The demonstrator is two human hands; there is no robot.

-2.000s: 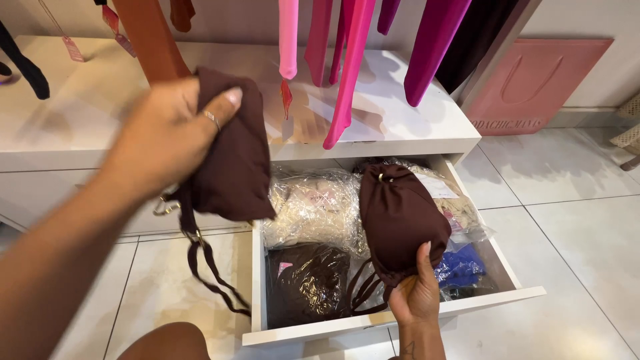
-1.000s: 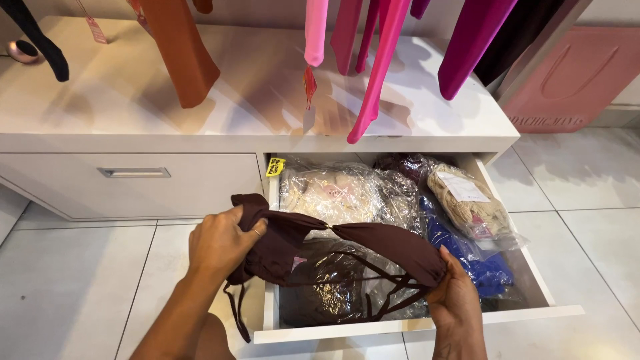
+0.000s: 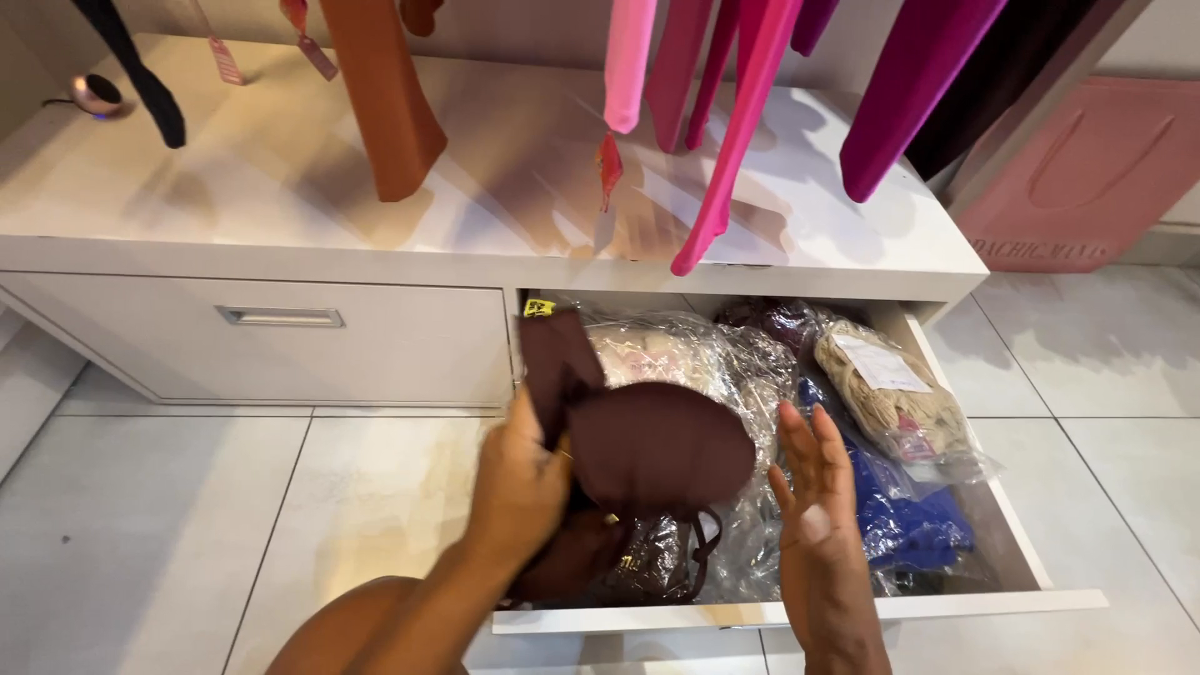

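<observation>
A dark brown bikini top point(image 3: 661, 450) with a rounded cup and thin straps is held in my left hand point(image 3: 525, 478), bunched at its middle. It hangs over the open white drawer point(image 3: 1008, 534), partly blurred. My right hand point(image 3: 820, 525) is just right of the cup, its fingers apart and nothing in it, above the drawer's front. Under both hands the drawer holds clear plastic packages: a cream garment point(image 3: 647, 356), a beige knitted item point(image 3: 891, 394) with a white label, a blue garment point(image 3: 914, 525) and dark brown pieces.
Orange point(image 3: 384, 112), pink point(image 3: 741, 141) and purple point(image 3: 914, 94) garments hang over the white cabinet top point(image 3: 525, 206). A shut drawer point(image 3: 375, 347) is at left. A pink shopping bag point(image 3: 1087, 178) bearing writing stands at right on the tiled floor. A small round device point(image 3: 97, 96) sits on the cabinet top.
The brown bikini top, stretched between both hands a second ago, is now bunched in my left hand. My right hand has let go of it and moved to the right side of it.
</observation>
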